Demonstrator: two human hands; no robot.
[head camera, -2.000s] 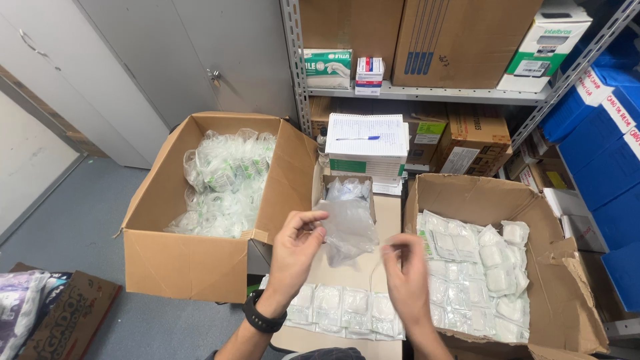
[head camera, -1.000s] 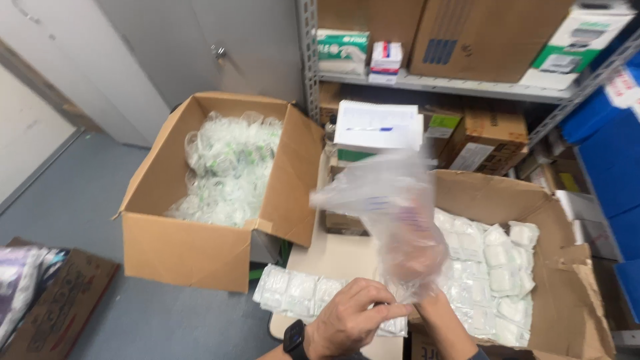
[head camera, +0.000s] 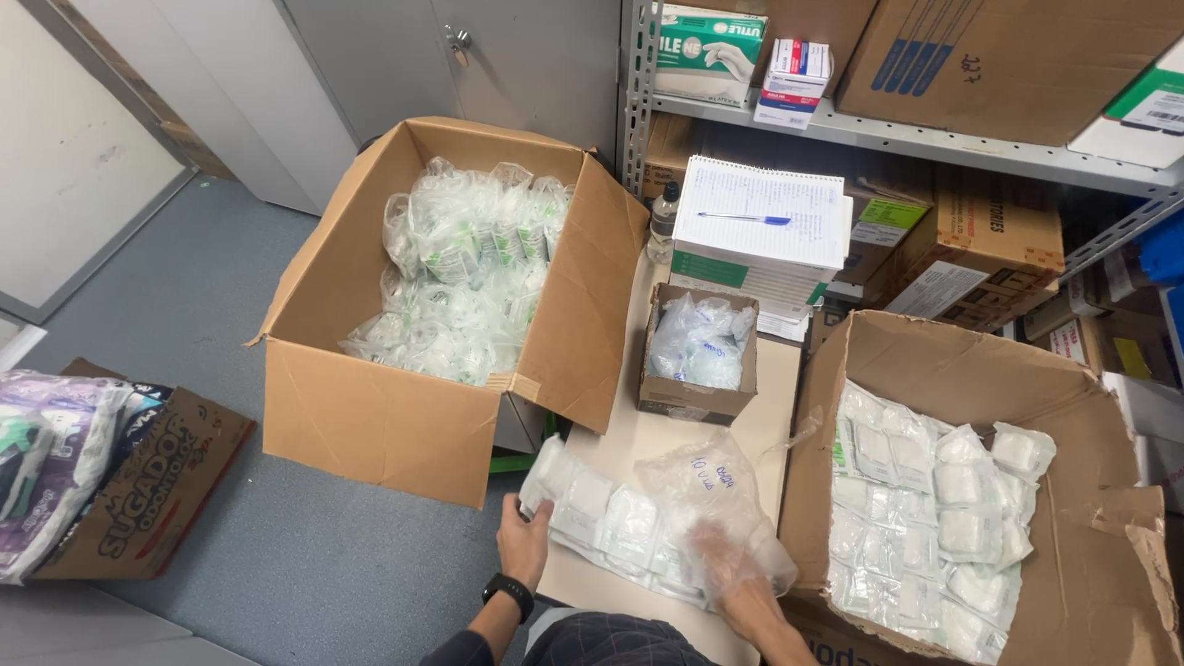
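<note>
A row of white gauze packets (head camera: 629, 527) lies along the front of a cream tabletop. My left hand (head camera: 524, 536), with a black watch on the wrist, grips the left end of the row between thumb and fingers. Over my right hand (head camera: 726, 555) is a clear plastic bag (head camera: 712, 476) with blue handwriting; the hand is inside it, blurred, at the row's right end, and whether it grips a packet cannot be told. Behind them stands a small cardboard box (head camera: 694, 412) holding bags with blue writing.
A large carton (head camera: 379, 421) of clear bagged items stands left, another carton (head camera: 823, 490) of gauze packets right. Behind are a spiral notebook (head camera: 768, 194) with a blue pen, a small bottle (head camera: 663, 222) and a metal shelf (head camera: 925, 134). A box of packages (head camera: 176, 472) sits on the floor.
The bag, held up between both hands two seconds ago, is now down over my right hand at the packets. My left hand has gone from the bag to the row's left end.
</note>
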